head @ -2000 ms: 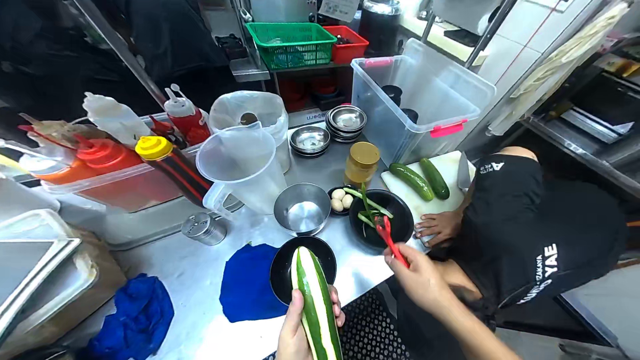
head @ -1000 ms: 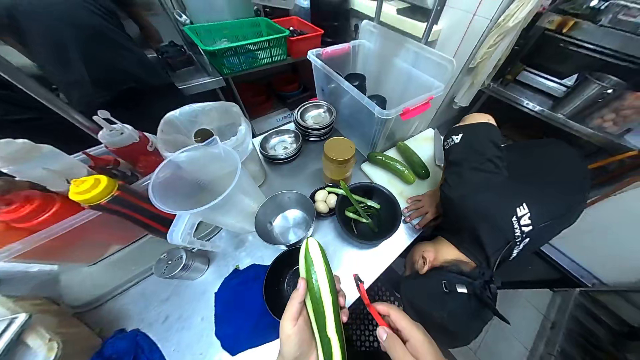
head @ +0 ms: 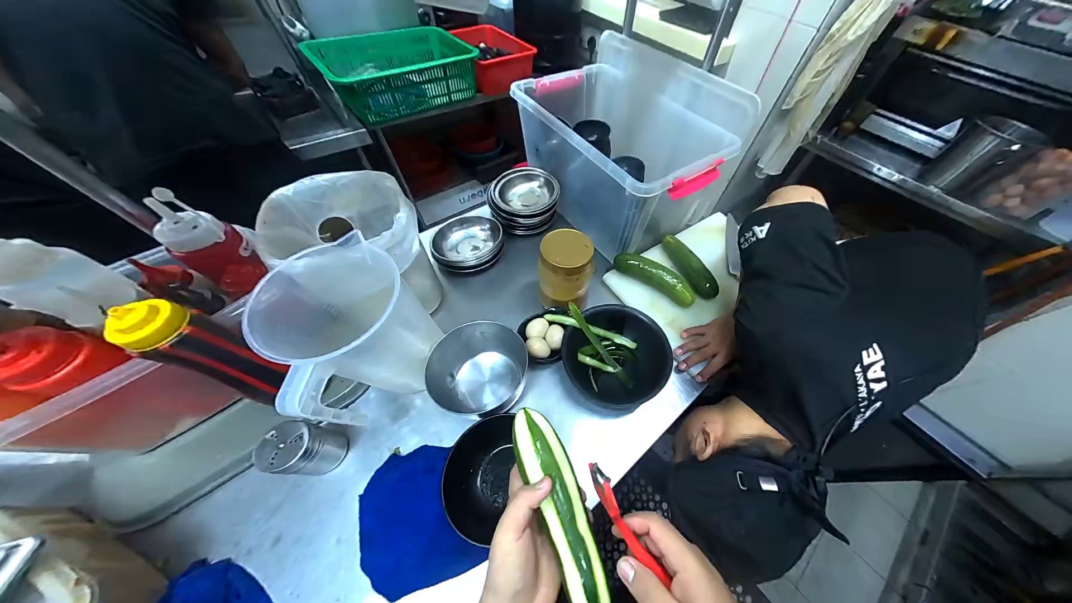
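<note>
My left hand (head: 523, 536) grips a cucumber (head: 559, 502) striped with pale peeled bands. Close to its right side, my right hand (head: 670, 561) holds a red-handled peeler (head: 628, 528), its blade apart from the cucumber. Beyond them, a black bowl (head: 653, 394) holds green peel strips (head: 605, 347). Another black bowl (head: 473, 477) is partly hidden behind the cucumber and my left hand. Two whole cucumbers (head: 653, 279) rest on a white cutting board (head: 712, 239), beside a knife blade (head: 733, 244).
A co-worker in black (head: 863, 335) leans in at the right, one hand (head: 705, 347) at the board. Around the counter stand a steel bowl (head: 477, 368), a small bowl of peeled eggs or similar round items (head: 544, 337), a plastic jug (head: 335, 310), a lidded jar (head: 565, 268) and a blue cloth (head: 406, 528).
My right hand and the peeler have moved from over the bowl of peels back beside the cucumber. The green strip held up there now lies in that bowl. The view has shifted.
</note>
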